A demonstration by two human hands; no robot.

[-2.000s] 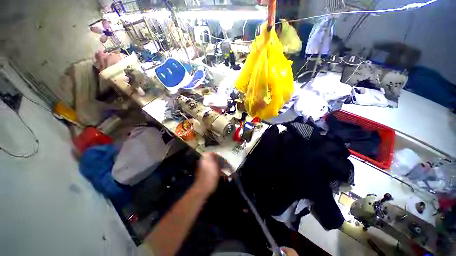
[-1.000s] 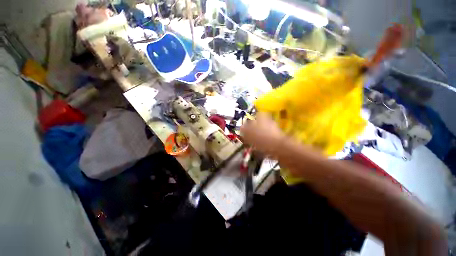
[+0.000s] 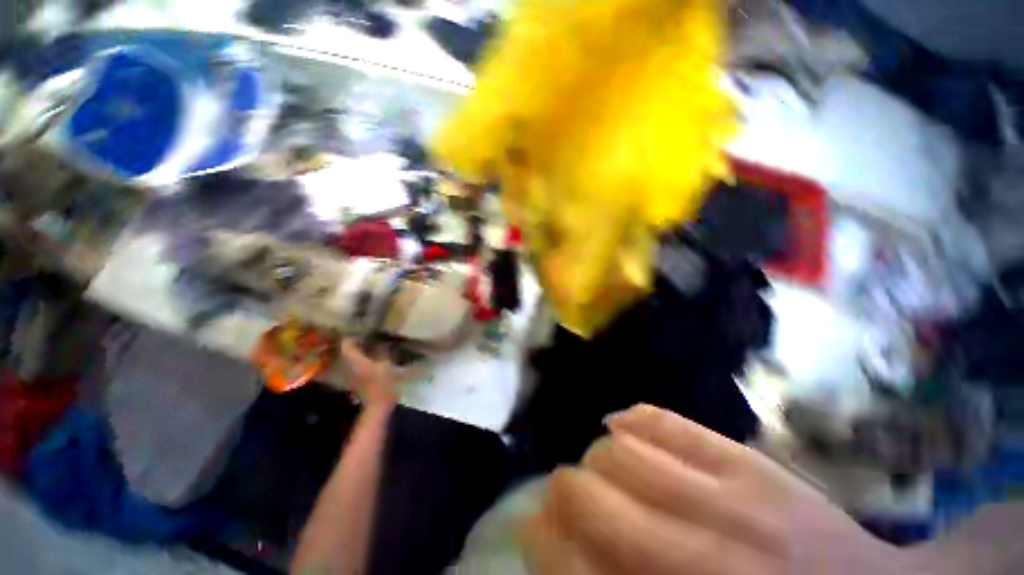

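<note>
A cream sewing machine (image 3: pixel 337 286) stands on the white table (image 3: pixel 472 388), blurred. My left hand (image 3: pixel 368 376) is at the table's front edge, between the machine and an orange round dish (image 3: pixel 294 355). Its fingers are blurred, and whether they hold anything cannot be told. My right hand (image 3: pixel 685 494) is close to the camera at the lower right with its fingers curled. Nothing shows in it, but its palm side is hidden. Dark cloth (image 3: pixel 629 376) lies in a heap beyond my right hand.
A yellow plastic bag (image 3: pixel 595 146) hangs over the table. A red tray (image 3: pixel 811 230) with dark pieces is at the right. A blue-and-white object (image 3: pixel 129 112) is at the upper left. A grey bundle (image 3: pixel 180 410) and blue plastic (image 3: pixel 84 477) are at the lower left.
The view has shifted closer to the machine. My left hand is now beside the orange dish. My right hand has come up into view. The long thin strip seen earlier no longer shows.
</note>
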